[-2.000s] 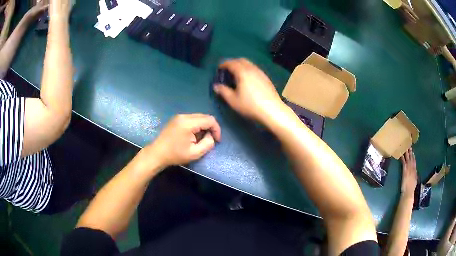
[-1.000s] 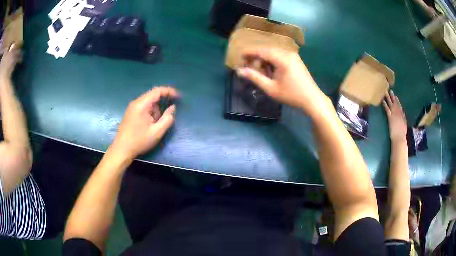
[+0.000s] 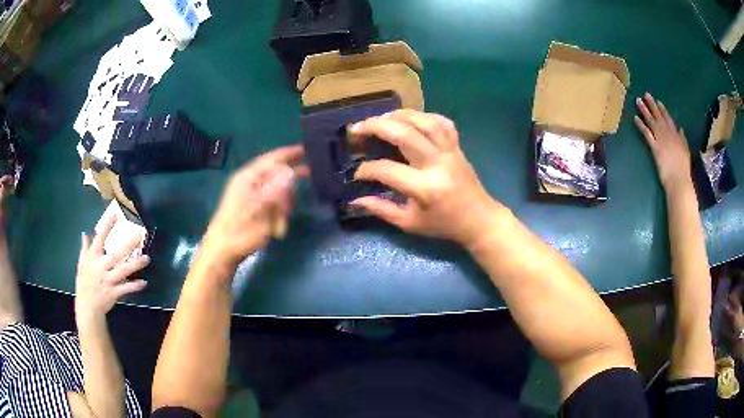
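Observation:
An open black retail box with a brown cardboard lid (image 3: 367, 80) lies in front of me. A flat black insert tray (image 3: 322, 139) with a cutout is tilted over this box and covers most of its inside. My right hand (image 3: 416, 167) grips the tray, its fingertips at the cutout. My left hand (image 3: 259, 200) is blurred, its fingers apart, with the index fingertip close to the tray's left edge; I cannot tell if it touches. It holds nothing that I can see.
A tall black tray stack (image 3: 322, 33) stands behind the box. At left are a row of small black units (image 3: 167, 143) and scattered white leaflets (image 3: 122, 65). At right is an open retail box with a clear accessory bag (image 3: 571, 167). Other workers' hands (image 3: 106, 265) are on both sides.
The view has turned. My right hand was over the open box and now holds the insert tray tilted above it. My left hand is now close to the tray.

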